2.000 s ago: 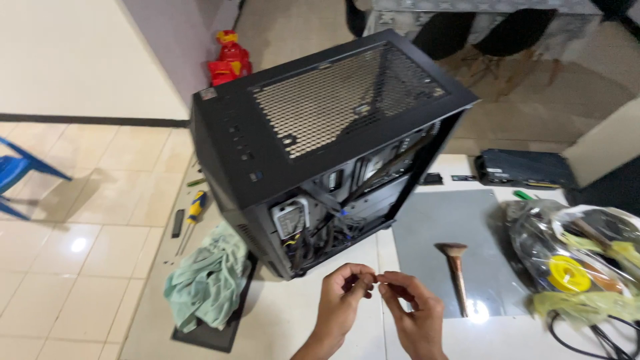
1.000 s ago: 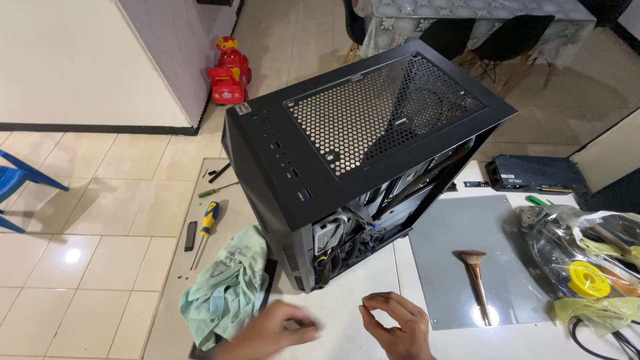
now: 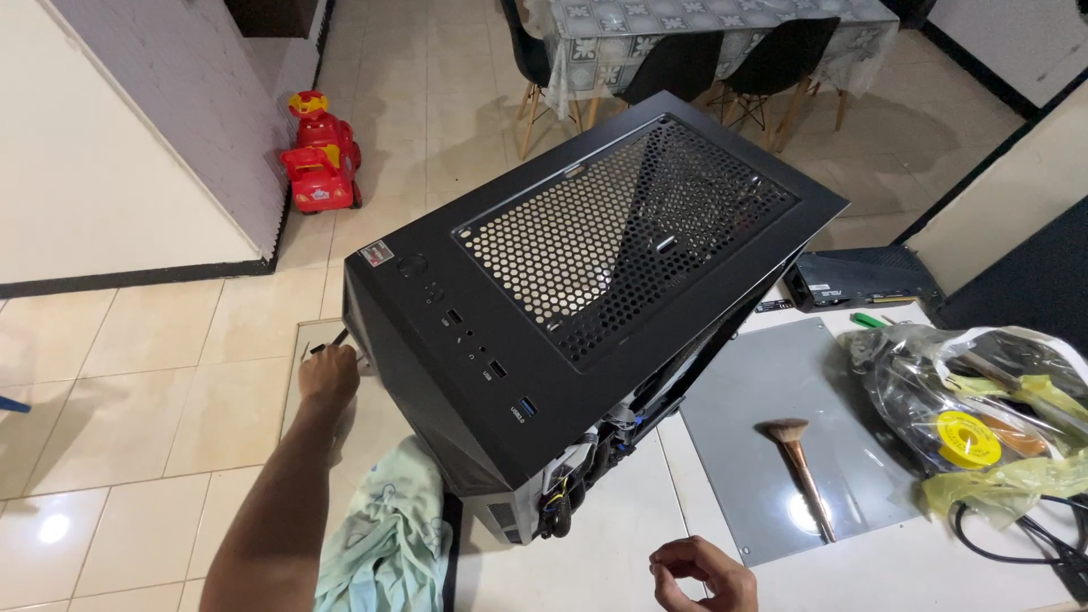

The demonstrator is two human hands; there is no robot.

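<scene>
A black computer case (image 3: 586, 272) with a perforated top stands upright on the white table, its cabled inside showing along the near right side. My left hand (image 3: 327, 378) reaches to the table's left edge beside the case, over the spot where small tools lie; what its fingers touch is hidden. Small dark items (image 3: 330, 342) show just past it. My right hand (image 3: 704, 574) hovers at the near edge with thumb and fingertips curled together; whether something tiny is between them cannot be told. A light green cloth (image 3: 395, 518) lies against the case's front.
A makeup-type brush (image 3: 799, 476) lies on a grey side panel (image 3: 722, 399). Behind that is a graphics card (image 3: 863, 276). At right are a clear plastic bag (image 3: 901, 382) with a yellow spool (image 3: 969, 439) and black cables (image 3: 1011, 557). A red toy car (image 3: 321, 166) stands on the floor.
My hands were together in front of the case, then moved apart. My left hand has gone to the table's left edge, where a yellow-handled screwdriver showed earlier. The view has shifted.
</scene>
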